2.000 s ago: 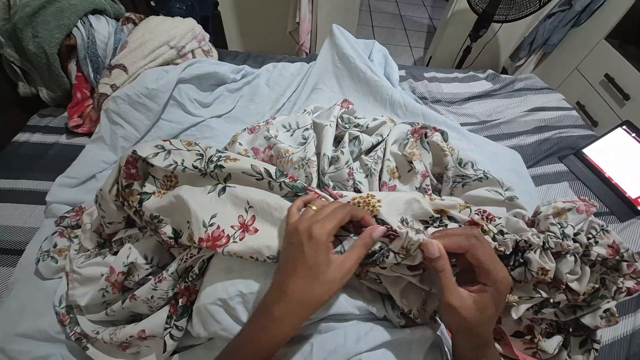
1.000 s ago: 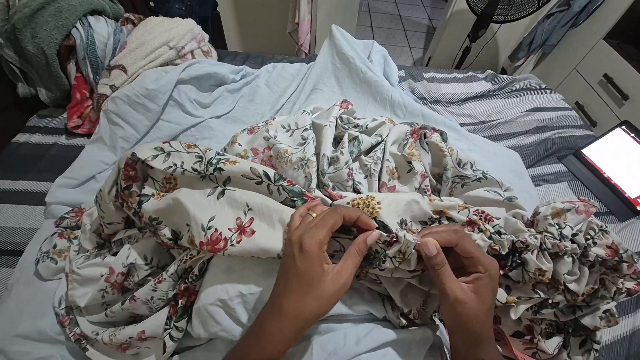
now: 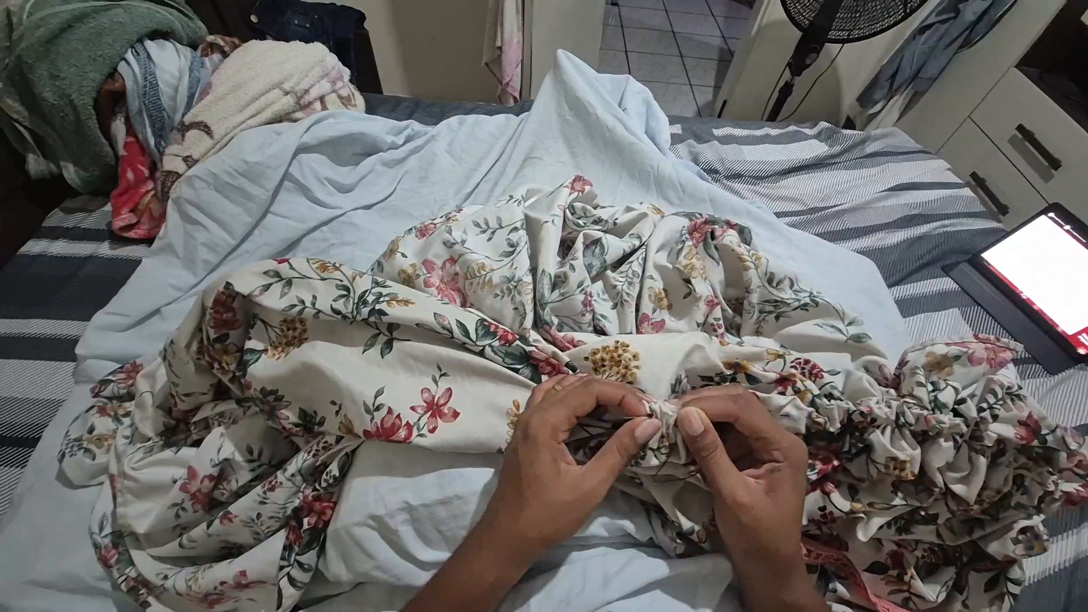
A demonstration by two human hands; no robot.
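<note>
A white fabric with red, green and yellow floral print lies bunched across the middle of the bed, tightly gathered towards the right. My left hand pinches its edge between thumb and forefinger; a thin dark line, perhaps a needle or thread, shows at those fingertips. Close beside it, my right hand grips the gathered edge between thumb and fingers. Small puckers of cloth stand between the two thumbs. At the lower right, a reddish strip, perhaps a tape, lies by my right wrist.
Under the floral fabric spreads a light blue sheet on a striped bedcover. Towels and blankets are heaped at the back left. A tablet with a lit screen rests at the right edge. Beyond the bed stand a fan and drawers.
My right hand has moved left, its fingers now close against those of my left hand at the gathered edge. The floral fabric lies much as before.
</note>
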